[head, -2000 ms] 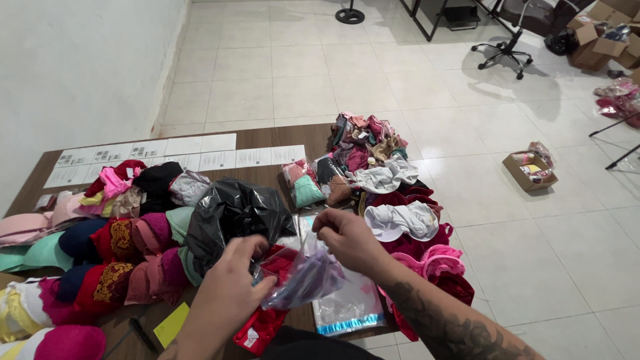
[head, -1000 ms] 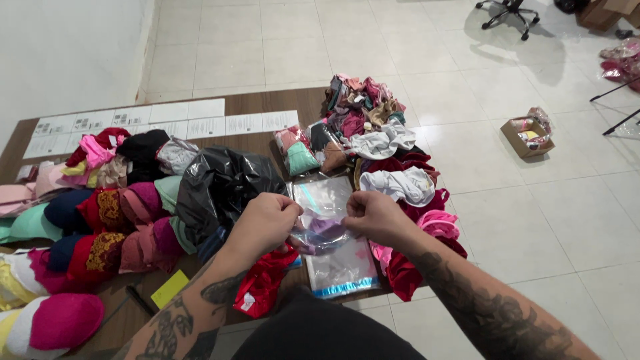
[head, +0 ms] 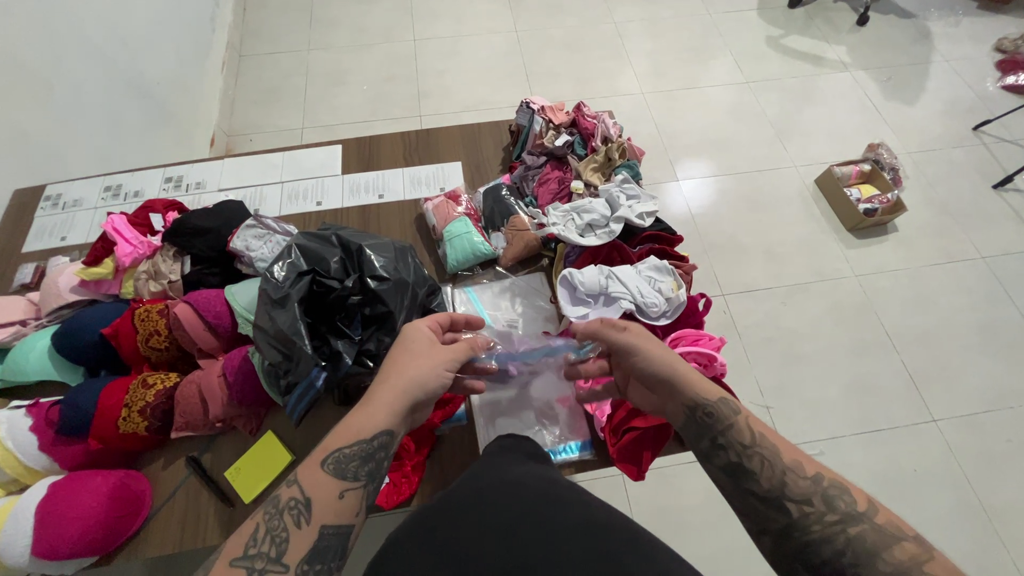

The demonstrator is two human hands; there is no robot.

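Between my left hand [head: 436,364] and my right hand [head: 620,364], a clear plastic bag [head: 524,356] with something purple-blue in it is stretched; each hand pinches one side. Beneath it lies a stack of clear plastic bags [head: 532,420] with blue strips. A crumpled black plastic bag [head: 344,296] stands left of my left hand, and a red garment [head: 412,464] lies below that hand. White garments [head: 620,290] and pink and red garments [head: 636,436] are piled beside my right hand. Filled clear packets [head: 464,232] rest beyond the bag stack.
Rows of bras [head: 148,340] cover the table's left side. Printed sheets [head: 312,194] line its far edge, near a heap of small garments [head: 568,144]. A yellow-green notepad [head: 258,466] and a black pen [head: 210,482] lie nearer. On the floor sits a cardboard box [head: 860,196] with packets.
My hands have moved apart since the earliest frame, where they were close together over the bag. The bag now spans the gap between them.
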